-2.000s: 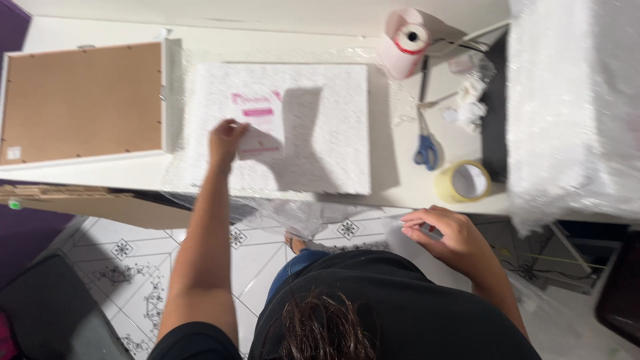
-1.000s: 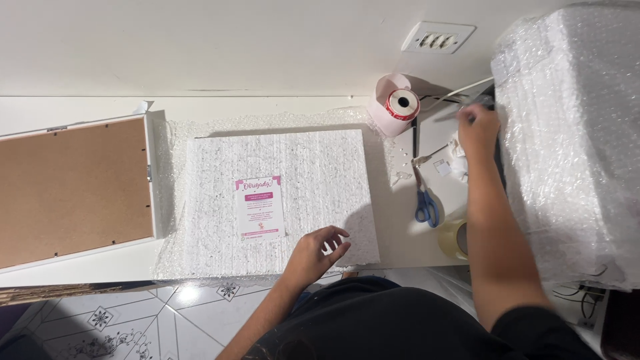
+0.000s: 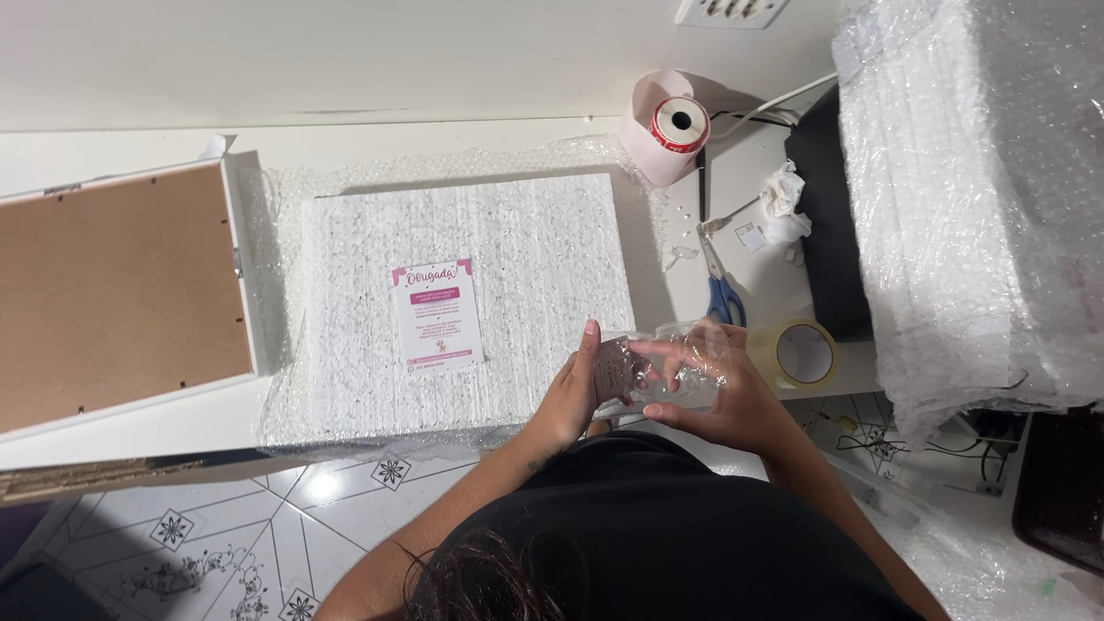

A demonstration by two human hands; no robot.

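Observation:
My left hand (image 3: 571, 392) grips a small clear plastic bag (image 3: 681, 375) with a small printed card (image 3: 614, 366) in it. On the bag's other side, my right hand (image 3: 720, 392) has its fingers spread against or inside the film; I cannot tell which. A white and pink printed card (image 3: 435, 317) lies flat on a rectangular white foam-wrapped package (image 3: 535, 259). Beneath the package, bubble wrap (image 3: 280, 259) is spread on the white table. Blue-handled scissors (image 3: 724, 297) lie just beyond my right hand, with a roll of clear tape (image 3: 804, 354) beside it.
At the left lies a frame with a brown backing board (image 3: 121, 293). A label roll (image 3: 680, 125) stands by a curled pink sheet at the back. Crumpled tissue (image 3: 783, 194) lies near a black object (image 3: 832, 216). A large bubble-wrapped package (image 3: 940, 198) stands at the right.
My right hand has come back from the far right of the table. Both hands are now together at the near edge with the small plastic bag, and my left hand has moved right.

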